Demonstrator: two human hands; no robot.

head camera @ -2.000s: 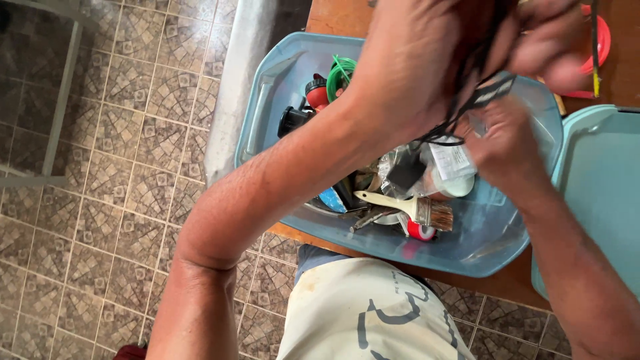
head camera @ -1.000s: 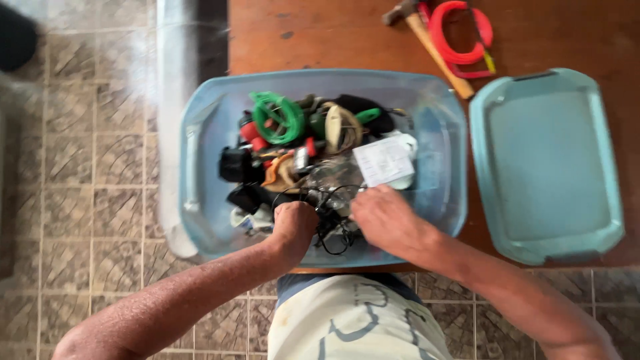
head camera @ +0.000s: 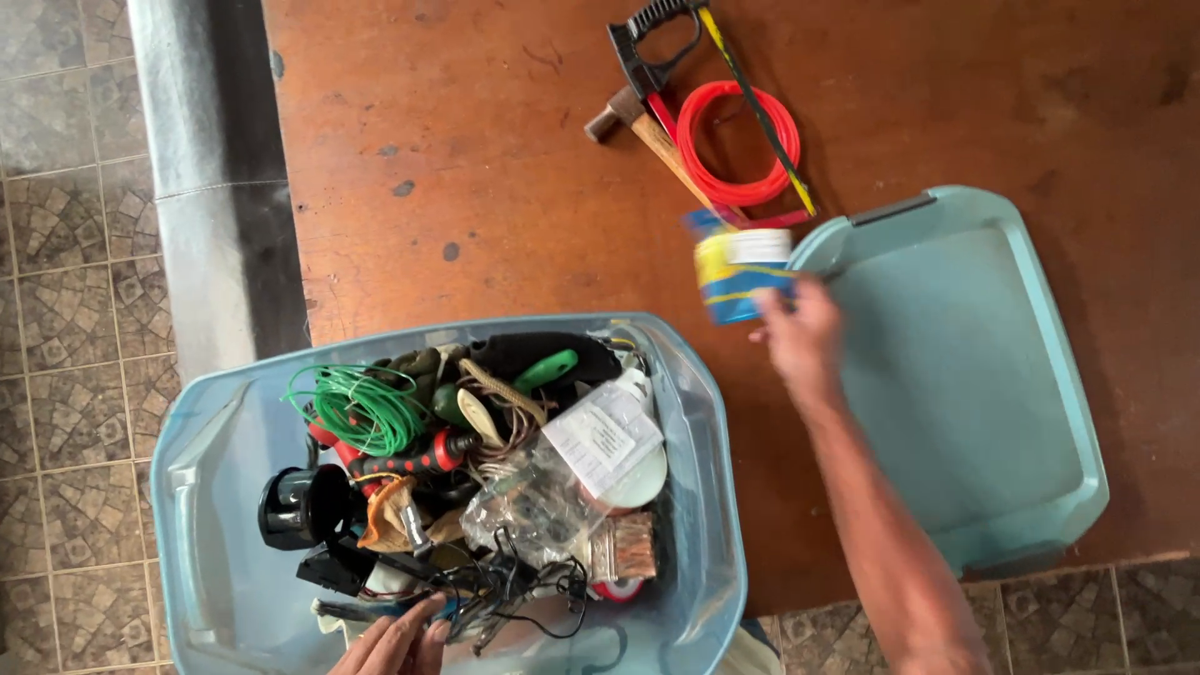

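Observation:
My right hand (head camera: 802,328) grips a blue and yellow packet (head camera: 741,272) with a white label, over the table just left of the bin's lid. My left hand (head camera: 398,642) is low in the clear blue plastic bin (head camera: 450,328), its fingers at a tangle of thin black cable (head camera: 525,600); whether they grip anything is hard to tell. Around it in the bin lie a coil of green line (head camera: 366,408), a black cup-shaped part (head camera: 305,506), a clear plastic bag (head camera: 530,506), a paintbrush's bristles (head camera: 636,547) and a white paper slip (head camera: 605,436).
A light blue lid (head camera: 966,375) lies upturned on the wooden table (head camera: 469,187) at right. Beyond the packet are a hacksaw (head camera: 656,56), a hammer (head camera: 619,112) and a coil of red line (head camera: 689,141). Tiled floor (head camera: 84,422) shows at left.
My right hand has moved out of the bin to the right, and now holds the blue and yellow packet. My left hand remains low at the bin. The view has shifted.

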